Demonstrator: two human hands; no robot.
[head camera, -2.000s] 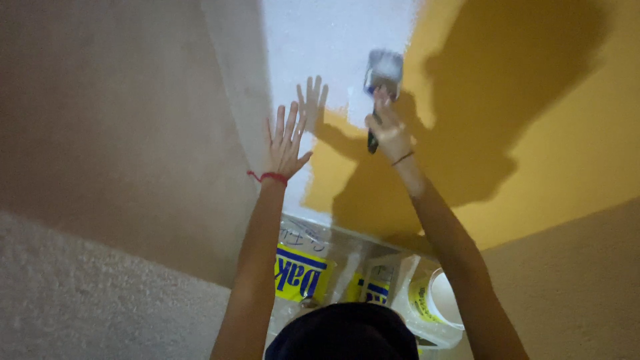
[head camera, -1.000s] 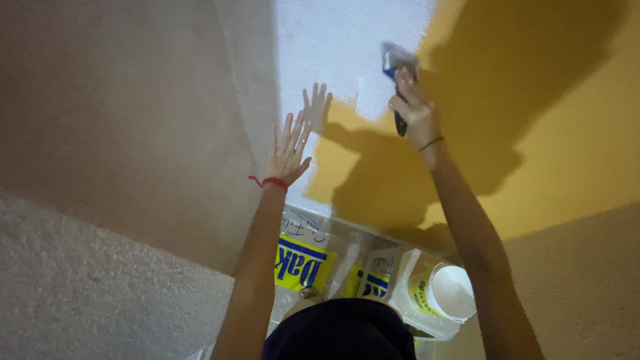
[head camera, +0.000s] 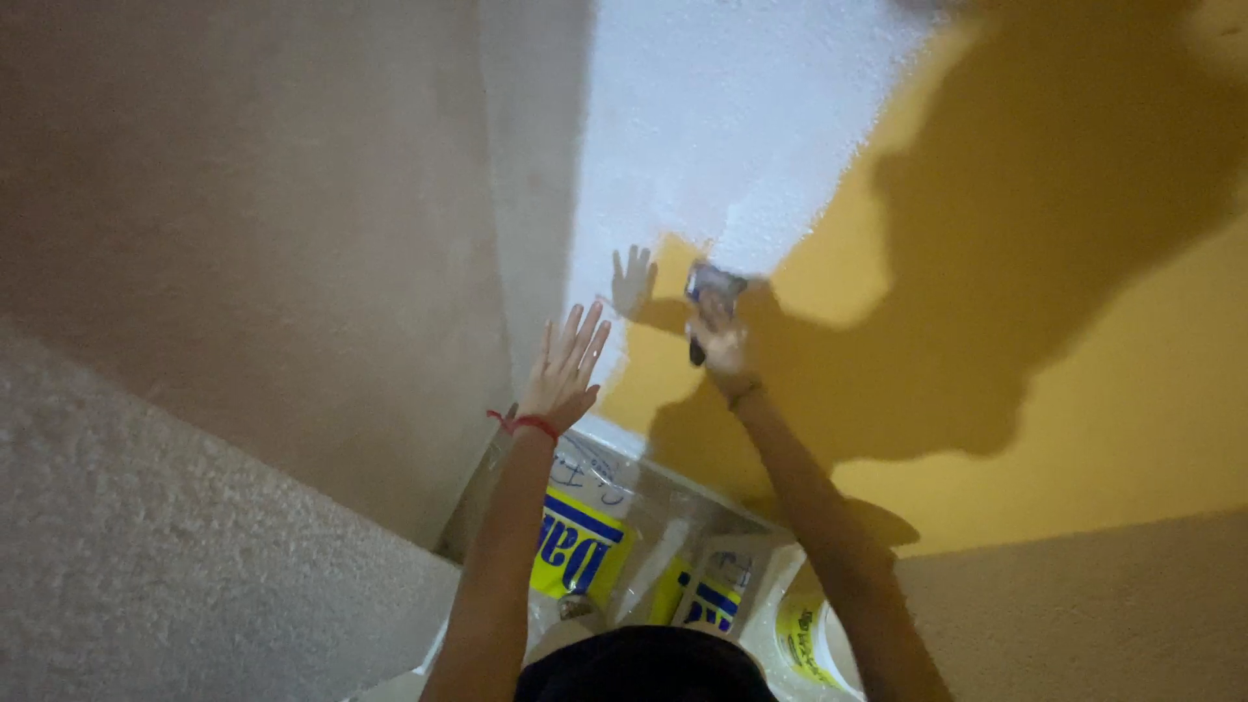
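Note:
My right hand (head camera: 723, 341) grips a wide paintbrush (head camera: 715, 283) by its dark handle, with the blurred bristles pointing up at the wall. The brush is over the yellow paint (head camera: 809, 283), just below the edge of a white painted area (head camera: 721, 127). To its left, my left hand (head camera: 568, 366) is raised with the fingers apart and the palm toward the wall; it holds nothing. A red string bracelet (head camera: 531, 422) circles that wrist. Whether the left palm touches the wall cannot be told.
Below the hands are boxes (head camera: 653, 507) under clear plastic, with yellow and blue printing. A white plastic tub (head camera: 814, 634) stands at their right, partly behind my right forearm. A grey wall (head camera: 322, 195) meets the painted one at the left. Dark headwear (head camera: 643, 668) shows at the bottom edge.
My right hand has brought the brush down and leftward, from the white area onto the yellow just below it. My left hand has stayed raised with its fingers spread.

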